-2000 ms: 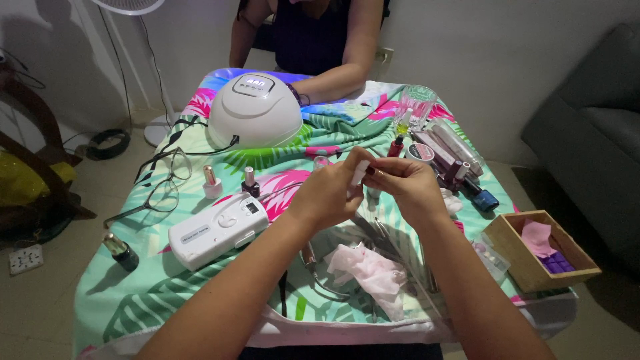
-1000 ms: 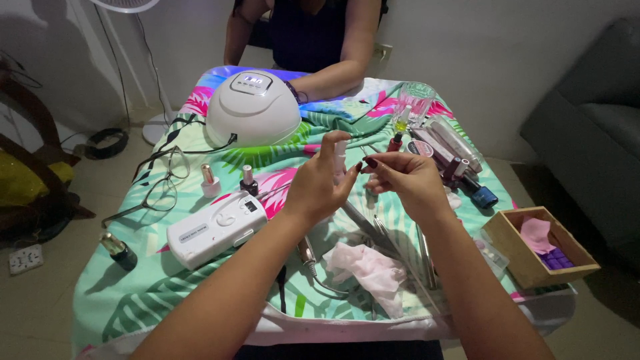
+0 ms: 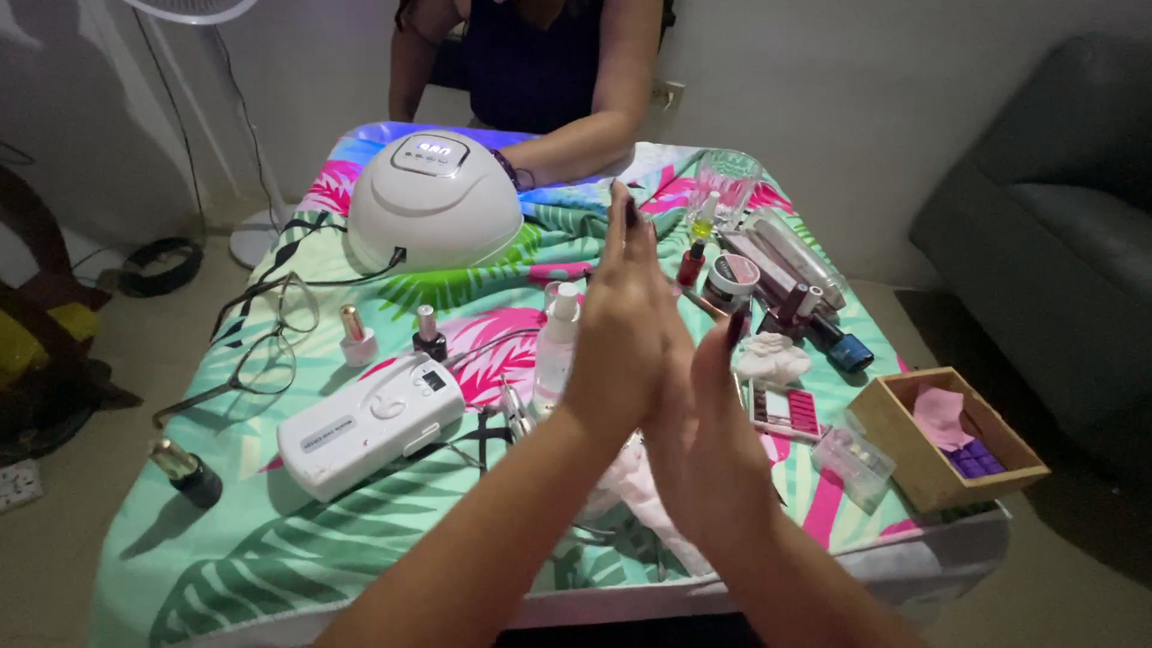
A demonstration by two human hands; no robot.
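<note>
My left hand [image 3: 621,333] and my right hand [image 3: 711,423] are pressed palm to palm above the middle of the table, fingers pointing away from me. Neither shows an object in it. Just left of them stands a clear pump bottle [image 3: 556,346]. Beneath my wrists lies a crumpled pale pink cloth [image 3: 643,495], partly hidden, and a metal nail-drill handpiece [image 3: 516,409] is beside it. The white control box [image 3: 369,427] rests to the left. At the back left, a white nail lamp [image 3: 435,202] has its display lit, and another person's hand is hidden in or behind it.
Eyeglasses [image 3: 270,351] and small polish bottles [image 3: 357,337] are on the left. To the right are a glass [image 3: 724,184], a red polish bottle [image 3: 691,265], a jar [image 3: 731,281], a blue bottle [image 3: 844,346], a clear plastic box [image 3: 855,463] and a wooden box [image 3: 931,486].
My hands were apart at the palms, with fingertips near each other; now the palms are together. The pump bottle shows beside my left hand. The other person's arm remains by the lamp.
</note>
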